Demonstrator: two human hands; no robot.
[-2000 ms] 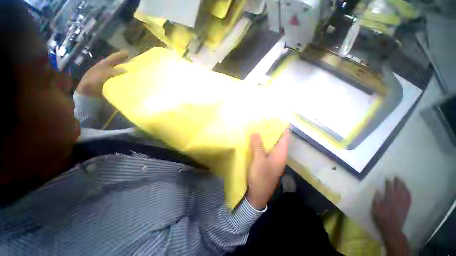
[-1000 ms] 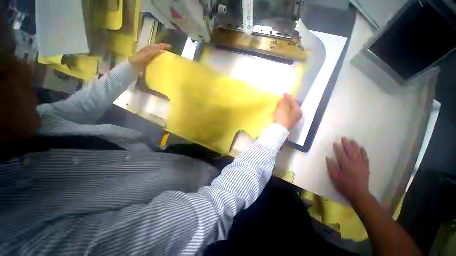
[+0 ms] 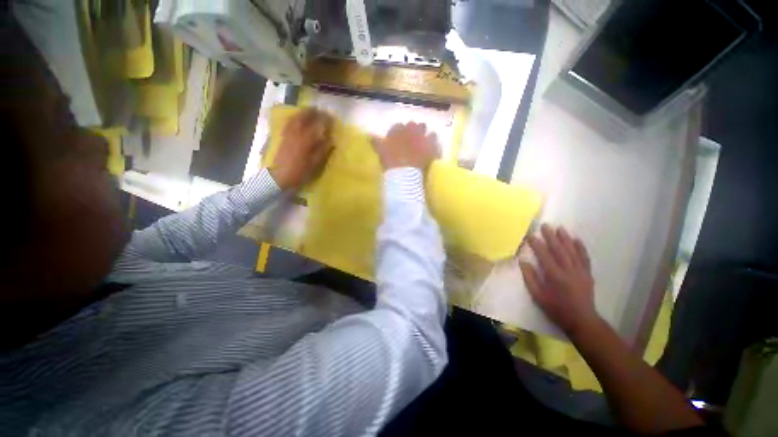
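Observation:
My right hand (image 3: pixel 561 277) is bare and rests palm down on the white work table (image 3: pixel 610 205), fingers apart, holding nothing. My left hand is not in view. A yellow panel (image 3: pixel 482 209) lies left of my right hand, partly over the clamp frame (image 3: pixel 388 78) and the table's front edge. Its right corner is close to my fingertips; I cannot tell if they touch. Another person's two hands (image 3: pixel 408 145) press on the panel's far part near the frame. Their striped sleeve hides the panel's middle.
The white sewing head (image 3: pixel 226 30) stands behind the frame. A dark control screen (image 3: pixel 657 55) is at the upper right. A stack of yellow and pale sheets (image 3: pixel 158 77) is at the upper left. The other person's striped torso (image 3: pixel 196 341) fills the lower left.
The other person's hands have brought the yellow panel from the left onto the frame area and moved closer together. My right hand stays on the table, now nearer the panel.

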